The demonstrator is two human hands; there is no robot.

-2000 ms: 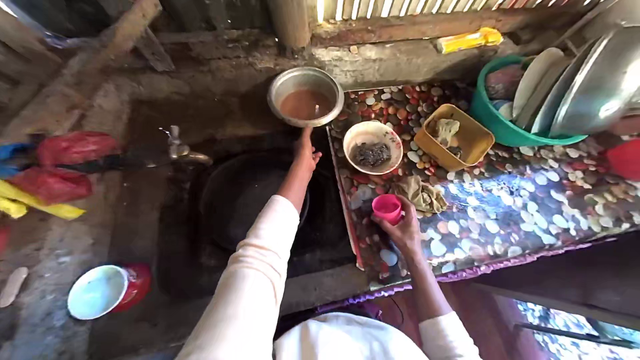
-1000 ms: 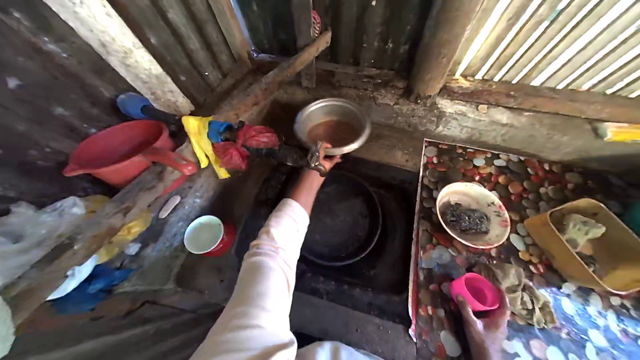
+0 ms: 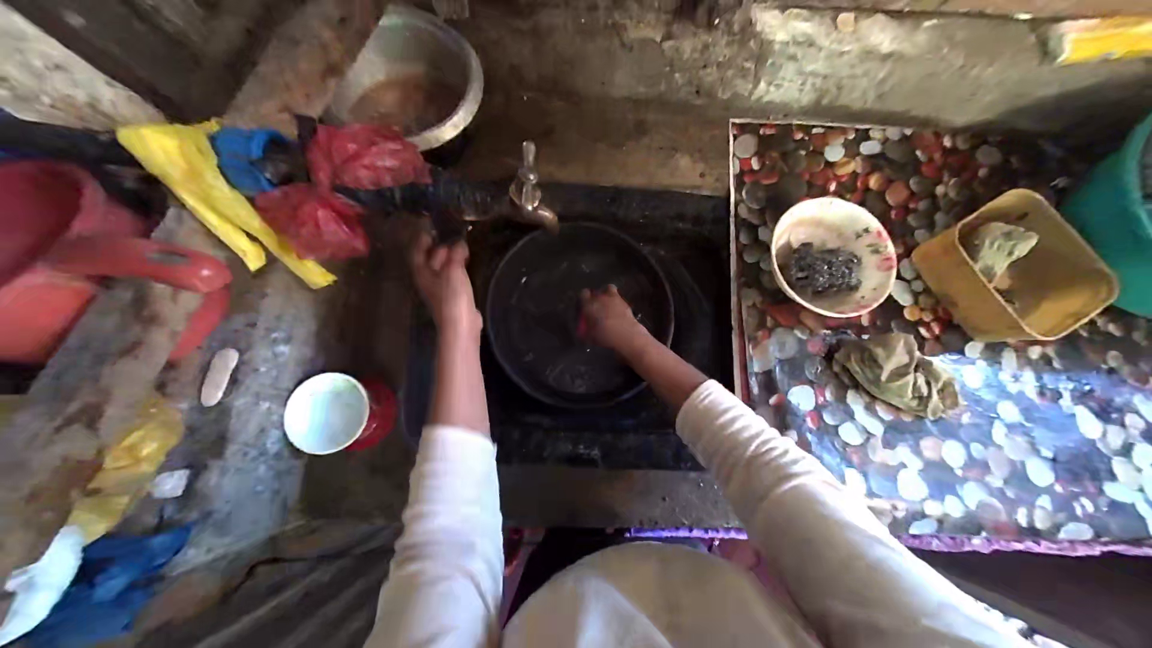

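My right hand (image 3: 609,317) is down in a wide dark basin (image 3: 540,360) that stands in the sink, and a bit of the pink cup (image 3: 583,326) shows at its fingers. My left hand (image 3: 443,274) is left of the basin, beside the pipe of the metal tap (image 3: 531,202); its fingers are blurred, and whether it grips anything cannot be told. Behind it, at the wall, a metal bowl (image 3: 463,112) with brownish contents stands tilted. Red plastic bags (image 3: 360,166) are tied around the pipe near it.
A white bowl with a dark scourer (image 3: 783,238), a yellow-brown tub (image 3: 1062,270), a crumpled cloth (image 3: 900,373) and a teal basin (image 3: 1111,211) are on the pebble-patterned surface at right. At left are a white-lined cup (image 3: 326,414), a soap bar (image 3: 219,376) and a red plastic pot (image 3: 72,261).
The metal bowl, earlier in my left hand, now stands behind the pipe, let go. My right hand has moved with the pink cup from the patterned surface into the dark basin.
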